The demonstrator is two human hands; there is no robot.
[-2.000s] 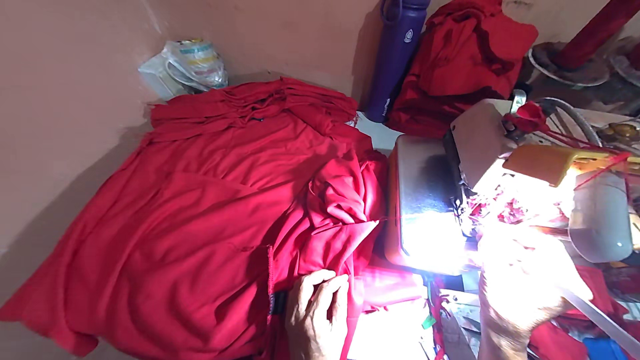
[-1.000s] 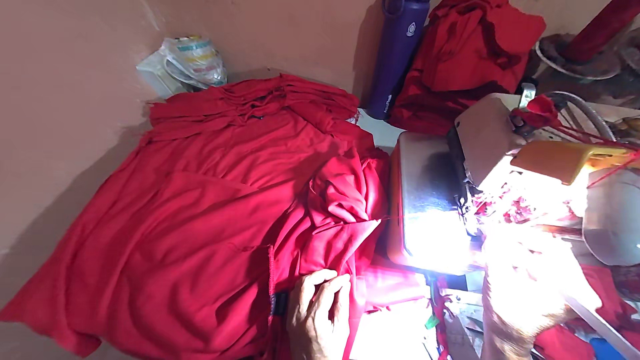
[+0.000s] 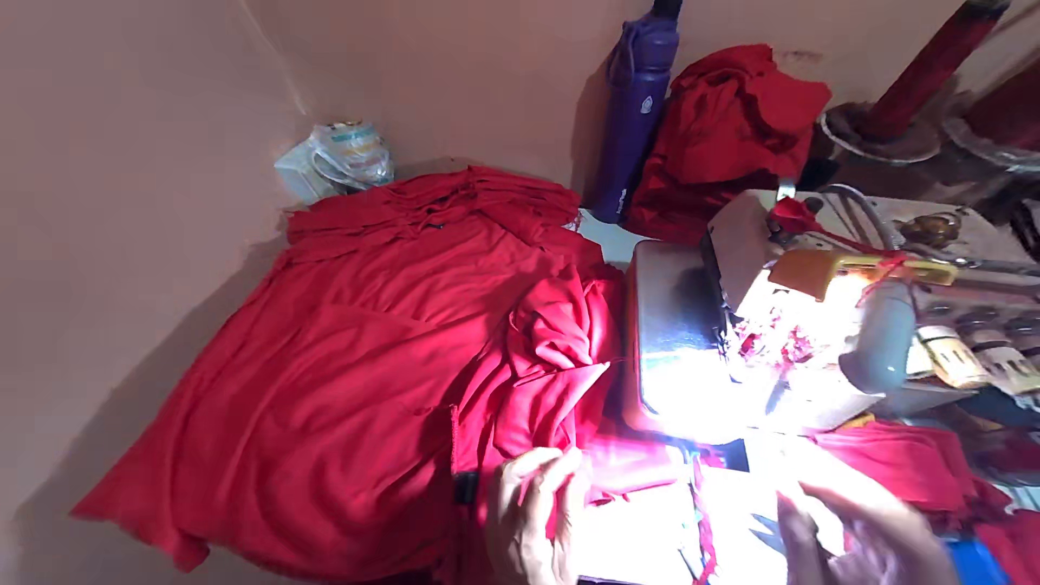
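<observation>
A large spread of red fabric (image 3: 349, 390) lies left of an overlock sewing machine (image 3: 691, 349). My left hand (image 3: 536, 516) has curled fingers on the fabric's near right part, with red cloth showing between them. A black tag-like piece (image 3: 465, 487) lies just left of it. My right hand (image 3: 861, 520) is below the machine's brightly lit needle area, fingers bent. Two dark pointed shapes (image 3: 768, 532) show beside its fingertips; glare hides whether they are blades it holds. A red braided thread chain (image 3: 704, 520) hangs between my hands.
A purple bottle (image 3: 634, 114) and a heap of red cloth (image 3: 731, 130) stand behind the machine. Thread cones (image 3: 918, 89) rise at the back right. A plastic-wrapped item (image 3: 349, 154) sits by the wall. More red cloth (image 3: 902, 463) lies right of the machine.
My right hand has moved down and right, away from the machine's lit front. A pale strip seen at that hand earlier no longer shows. My left hand has stayed on the fabric.
</observation>
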